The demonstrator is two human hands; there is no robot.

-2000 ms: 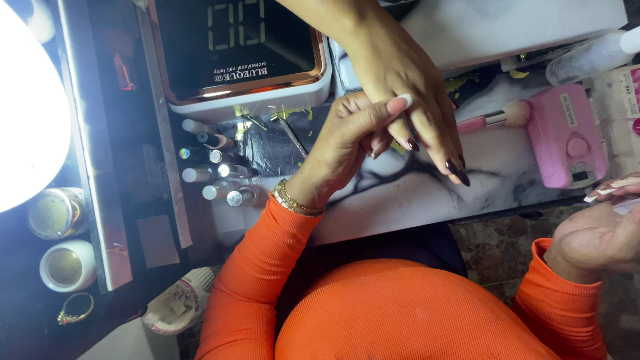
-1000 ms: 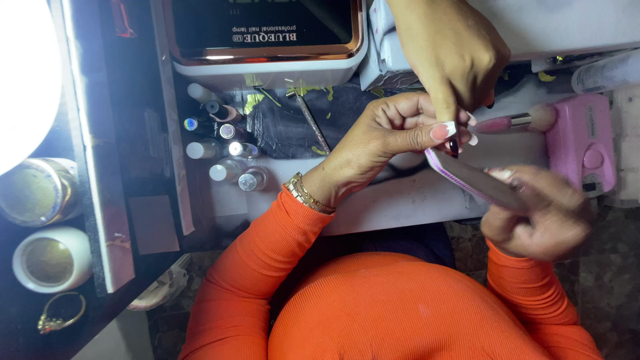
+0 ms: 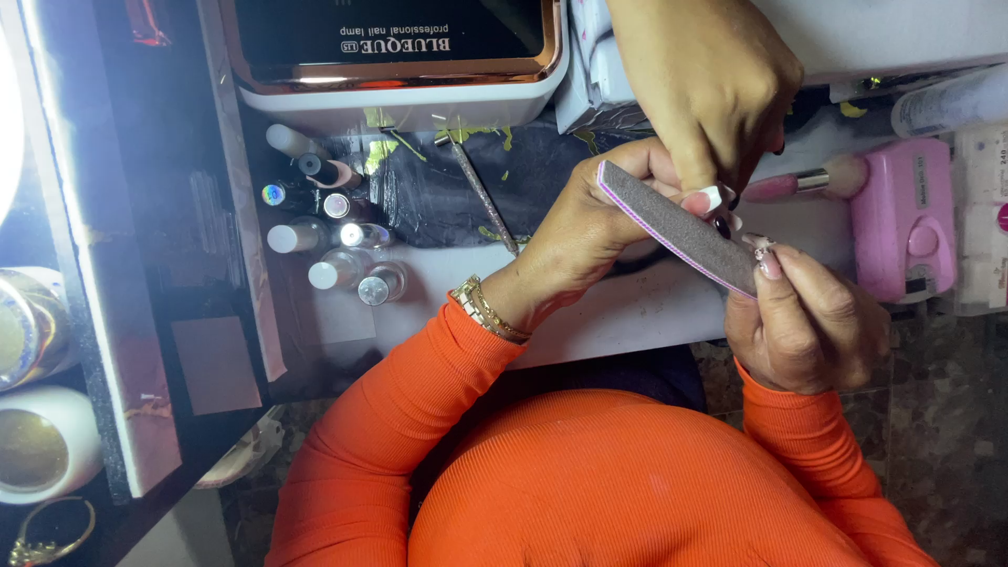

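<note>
My left hand (image 3: 587, 220), with a gold bracelet at the wrist, holds a finger of another person's hand (image 3: 709, 94) that reaches in from the top. That finger has a dark painted nail (image 3: 722, 227). My right hand (image 3: 811, 315) grips a grey nail file (image 3: 677, 228) with a pink-purple edge by its lower right end. The file slants up to the left, its far end over my left hand. Its edge lies close to the dark nail; whether they touch I cannot tell.
A nail lamp (image 3: 402, 98) stands at the top, with several small bottles (image 3: 339, 268) below it. A glittery thin tool (image 3: 482, 189) lies beside them. At right are a makeup-type brush (image 3: 803, 183), a pink device (image 3: 902, 220) and a clear bottle (image 3: 953, 102). Jars (image 3: 47, 441) stand far left.
My right hand has come in from the far right with the file, which now lies over my left hand. The other person's hand, first stretched out flat, is now bent, with one finger held.
</note>
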